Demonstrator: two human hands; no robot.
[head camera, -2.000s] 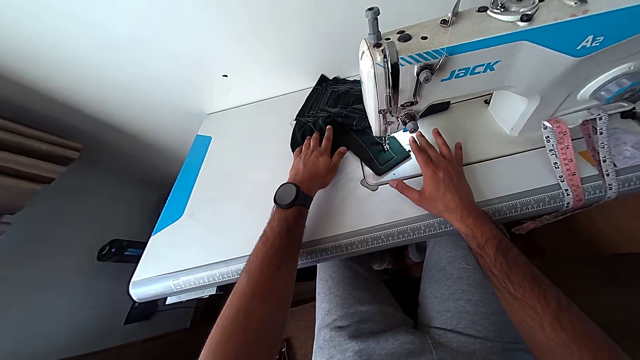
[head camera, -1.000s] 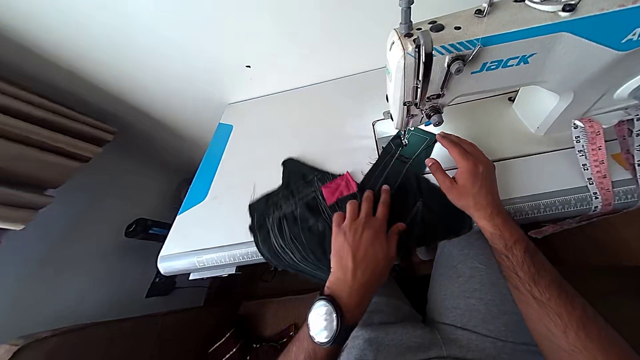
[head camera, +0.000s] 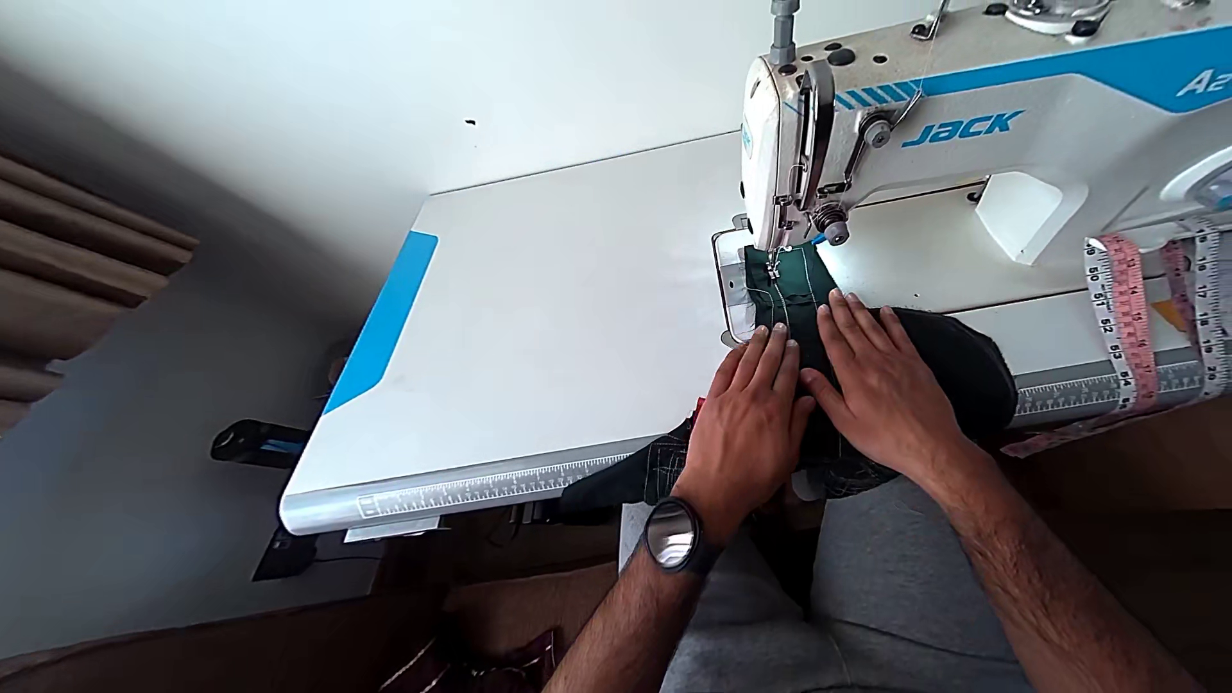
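Observation:
A dark fabric piece (head camera: 948, 361) with a green section (head camera: 797, 274) lies at a white Jack sewing machine (head camera: 972, 135). Its green end is beneath the presser foot (head camera: 773, 269), with light stitch lines running toward me. My left hand (head camera: 751, 419) rests flat on the fabric's near left part, a watch on its wrist. Just right of it, my right hand (head camera: 881, 385) presses flat on the dark fabric, thumb near the left hand. The rest of the fabric hangs over the table's front edge, and a bit of red shows beside my left hand.
The white sewing table (head camera: 558, 318) has a ruler strip (head camera: 500, 486) along its front edge. Measuring tapes (head camera: 1131, 322) in pink and white hang over the machine bed at the right. A brown curtain (head camera: 77, 260) is at the far left.
The fabric has turned and shifted from the table's left part, and its green end now lies straight under the needle area. Both hands have come close together on it.

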